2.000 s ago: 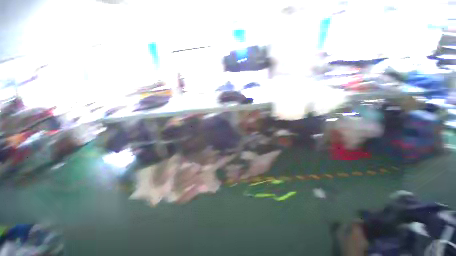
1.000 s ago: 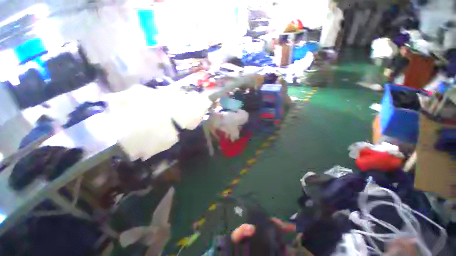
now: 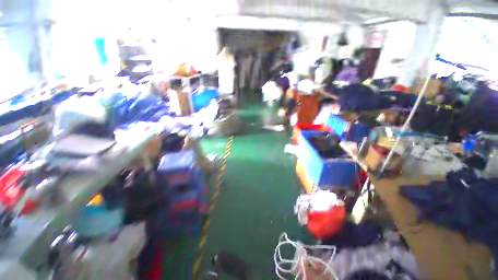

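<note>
White charging cable [image 3: 297,258] hangs in loose loops at the bottom edge, right of centre. My right hand [image 3: 315,270] shows as a small blurred skin-toned patch among the loops, cut off by the bottom edge, and appears closed on the cable. A dark blurred thing [image 3: 232,267] is low at the bottom, left of the cable; I cannot tell what it is. My left hand is not in view.
A green aisle [image 3: 254,191] with a yellow-black line runs ahead. Cluttered benches stand left. On the right are a blue crate [image 3: 333,172] with dark cloth, a red bundle [image 3: 326,220] and a tan table [image 3: 437,246] with navy garments. A pale slanting pole or cord [image 3: 409,120] crosses the right.
The view has swung right, bringing the aisle to the middle and the tan table into sight. The cable loops sit further left in the picture. The hand on the dark thing no longer shows.
</note>
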